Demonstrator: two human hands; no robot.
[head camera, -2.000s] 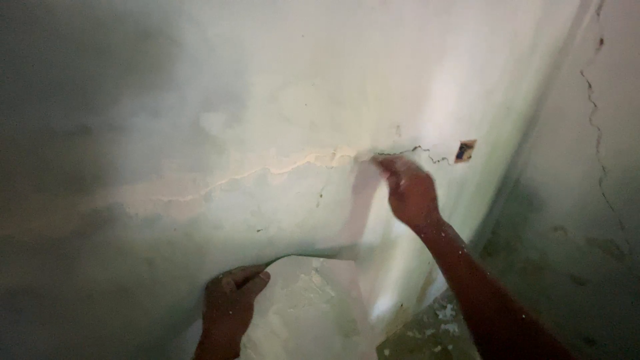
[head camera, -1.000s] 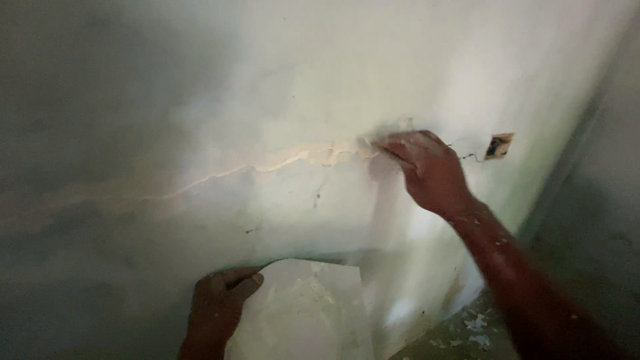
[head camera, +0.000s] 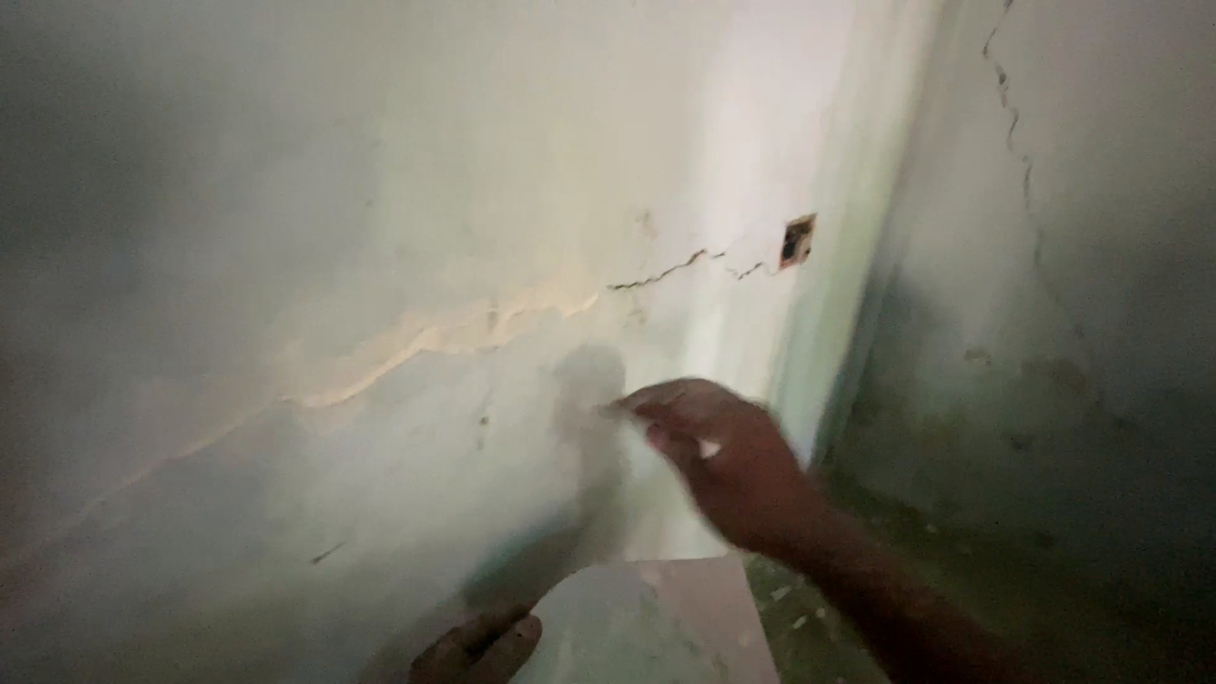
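A pale plastered wall (head camera: 475, 171) carries a long crack, its left stretch covered by a light, cream-coloured filled band (head camera: 380, 375). The crack's dark jagged part (head camera: 670, 269) runs right towards a small rectangular recess (head camera: 798, 241). Below that dark part is my right hand (head camera: 717, 451), off the crack, fingers bent and drawn together; blur hides whether a thin thing sits between the fingertips. A whitish spot shows on the hand. At the bottom, my left hand (head camera: 480, 646) grips the left edge of a pale, smeared flat sheet (head camera: 655, 617), partly out of view.
To the right, the wall meets a second wall (head camera: 1121, 218) at a corner; a long thin crack (head camera: 1026, 180) runs down that wall. Pale flecks lie on the dark floor (head camera: 803, 608) at the lower right. My right hand's shadow falls on the wall.
My right hand has come down from the crack, where it was in both earlier frames. The dark stretch it partly covered now shows. My left hand still holds the sheet. The view has shifted.
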